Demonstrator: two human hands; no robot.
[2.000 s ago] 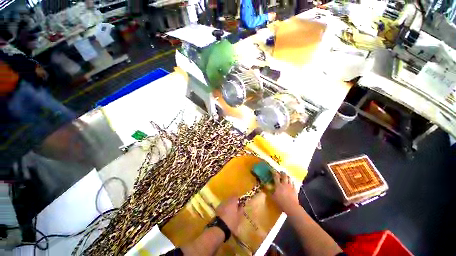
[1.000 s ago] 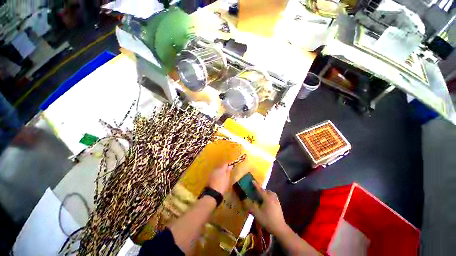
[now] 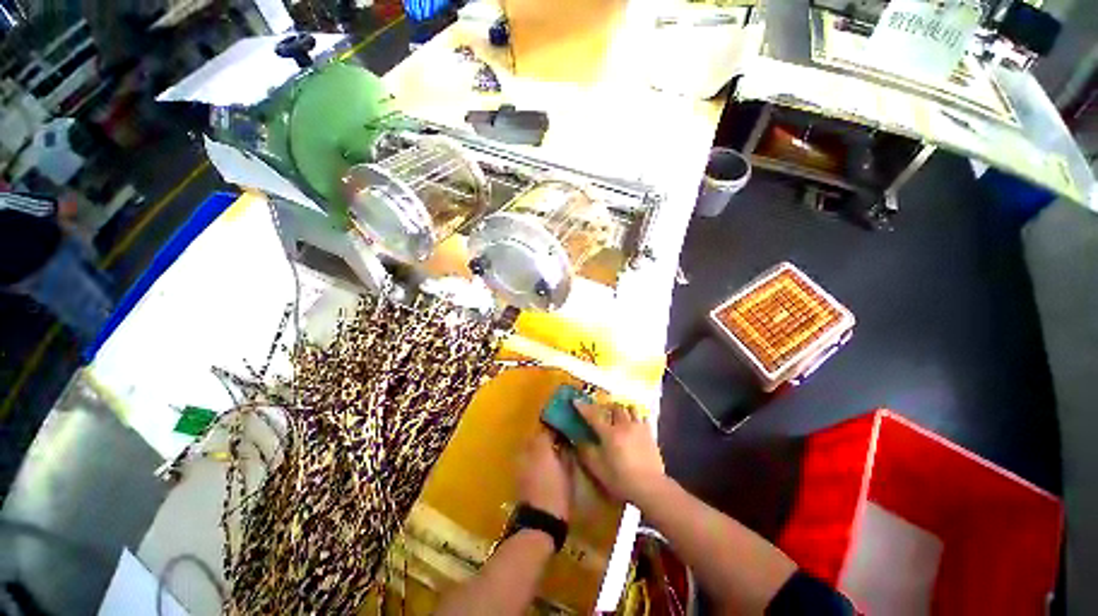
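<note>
A thick heap of gold-and-dark chain strands (image 3: 349, 457) lies along the left of the orange-yellow board (image 3: 482, 445). A small teal-green block (image 3: 568, 413) stands on the board's far right part. My right hand (image 3: 617, 445) is closed over the block's right side and grips it. My left hand (image 3: 548, 475), with a black band at the wrist, is just below the block, close to my right hand. Its fingers are partly hidden and blurred, so I cannot tell whether it holds a strand.
A green machine (image 3: 337, 120) with clear round reels (image 3: 524, 259) stands beyond the board. A red bin (image 3: 915, 517), a square stool with a woven-pattern top (image 3: 783, 319) and a grey bucket (image 3: 722, 181) are on the floor at right. A person (image 3: 42, 241) is at far left.
The view has shifted. The block was tilted in my right hand and apart from my left hand; now it is farther up the board with both hands together at it. The short strand at my left hand no longer shows.
</note>
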